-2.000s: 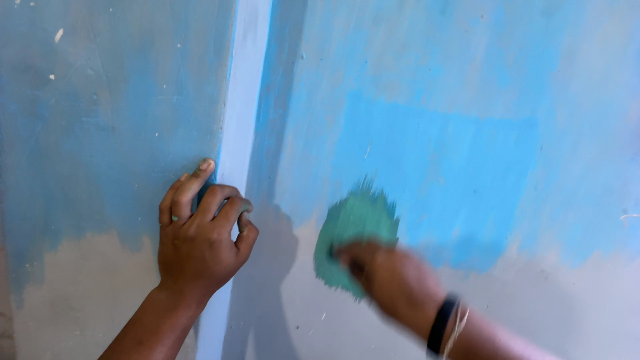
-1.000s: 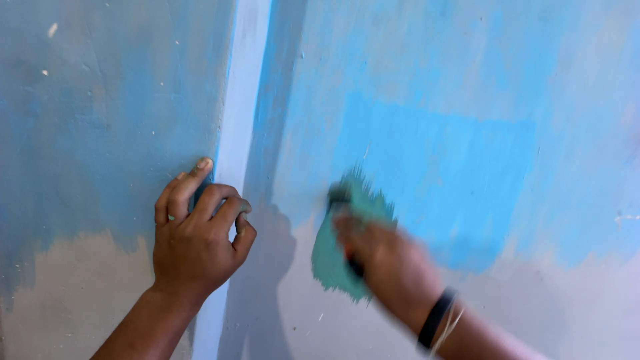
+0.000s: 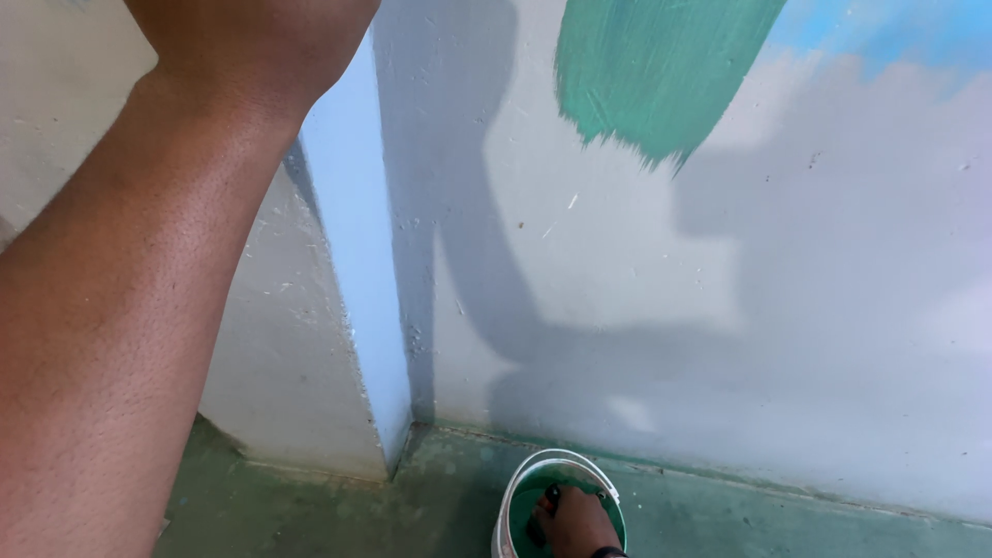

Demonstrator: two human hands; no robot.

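My right hand (image 3: 575,521) is inside a white plastic bucket (image 3: 504,535) of green paint (image 3: 524,504), shut on a tool with a dark and orange handle (image 3: 552,496), likely a paintbrush; its lower end is hidden in the bucket. A dark band circles that wrist. My left hand (image 3: 256,27) is raised at the top left, by the wall's projecting edge; only its lower part and the forearm show, the fingers being out of frame. Up on the wall (image 3: 620,271), right of that hand, is a patch of green paint (image 3: 659,77) with ragged lower edges.
A pale blue strip (image 3: 353,232) runs down the projecting corner to the floor. Blue paint (image 3: 891,39) covers part of the wall at the upper right. The green-stained floor (image 3: 736,504) meets the wall behind the bucket. Shadows fall across the wall.
The view has tilted far down. My right hand, earlier moving over the green patch with the tool, is now down in the bucket. The green patch reaches the top edge of the view.
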